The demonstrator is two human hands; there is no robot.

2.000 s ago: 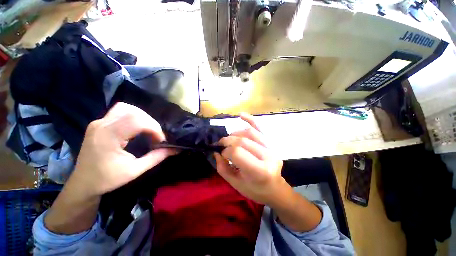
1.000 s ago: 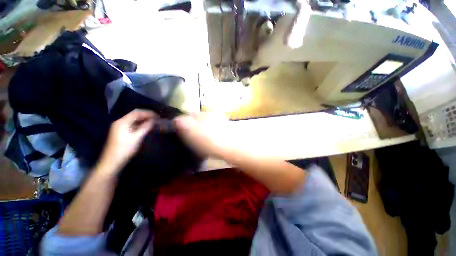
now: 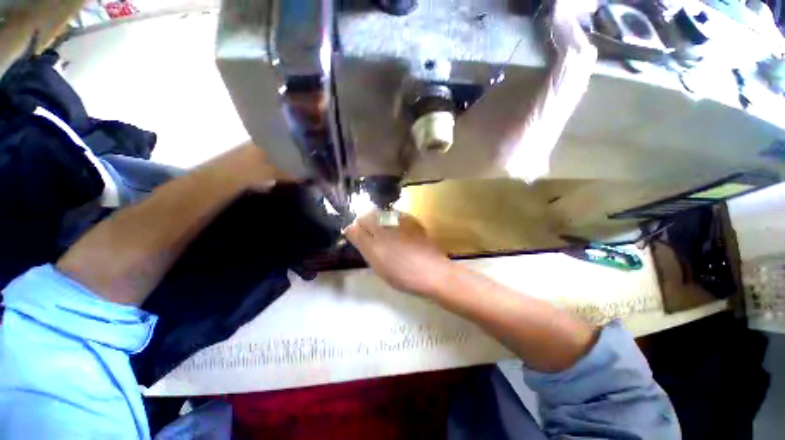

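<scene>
The dark garment (image 3: 228, 258) lies on the machine table, with its far part under the sewing machine head (image 3: 387, 69). My left hand (image 3: 258, 168) is at the far left side of the cloth, partly hidden behind the machine head. My right hand (image 3: 392, 249) is beside the lit needle area (image 3: 357, 204), its fingertips at the cloth edge. The fingers of both hands are too hidden to tell if they grip or press the cloth. The presser foot is lost in glare.
Green-handled thread snips (image 3: 613, 256) lie right of the yellowish machine bed (image 3: 508, 215). A printed ruler edge (image 3: 344, 344) runs along the table front. More dark cloth (image 3: 34, 172) is at left. Red cloth (image 3: 344, 411) covers my lap.
The view has moved closer to the machine head. My hands and the dark garment have moved from in front of the table to the needle area. The phone and blue crate are out of view.
</scene>
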